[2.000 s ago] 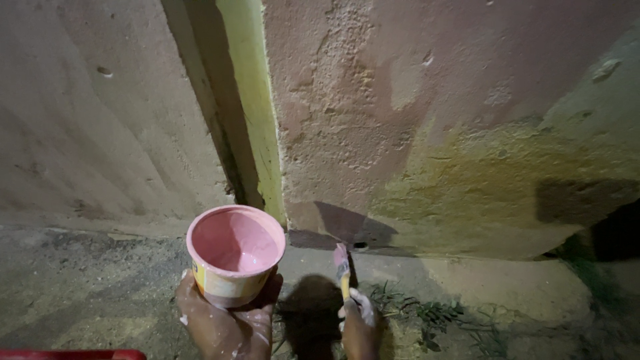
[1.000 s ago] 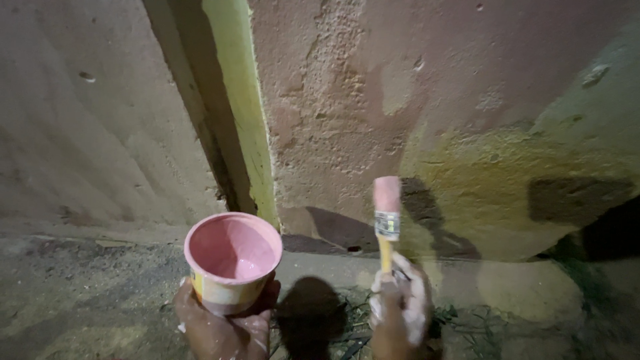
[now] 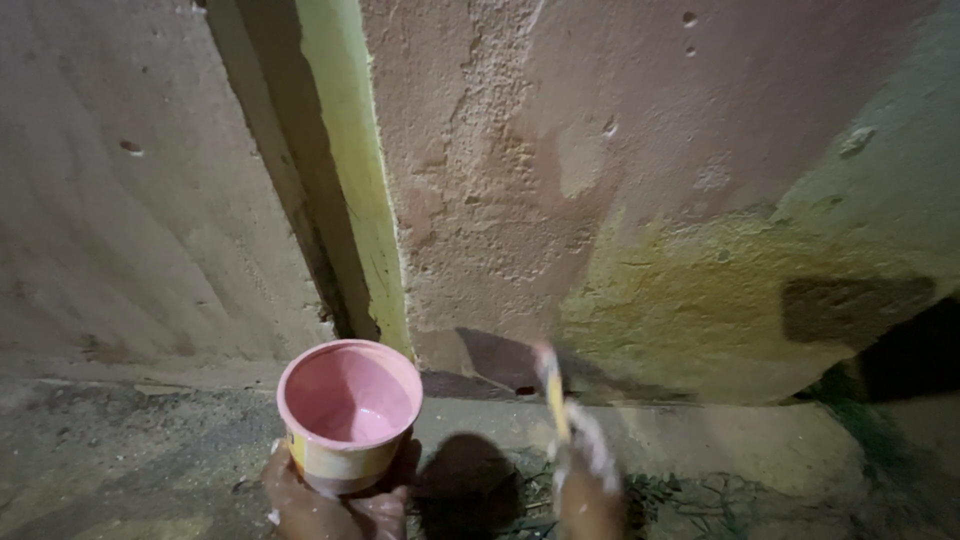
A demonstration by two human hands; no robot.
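A plastic tub of pink paint (image 3: 349, 465) rests in my left hand (image 3: 322, 510), which cups it from below; the paint lies low inside. My right hand (image 3: 589, 480), smeared with pale paint and blurred, grips a paintbrush (image 3: 556, 397) by its yellow handle. The brush's pinkish bristles point up, in front of the foot of the wall (image 3: 510, 225); whether they touch it I cannot tell. That wall is partly pink and partly yellow-green, with rough, pitted plaster.
A narrow yellow-green strip (image 3: 360, 187) beside a dark recess divides the wall from a greyish pink wall section (image 3: 150, 225) at left. Along the base runs a concrete ledge (image 3: 720, 435), with small green plants (image 3: 660, 487) and rough ground (image 3: 150, 465) in front.
The paintbrush first rose from low by the wall base with its flat side showing, then came down again and turned edge-on. My left hand holds the tub in much the same place.
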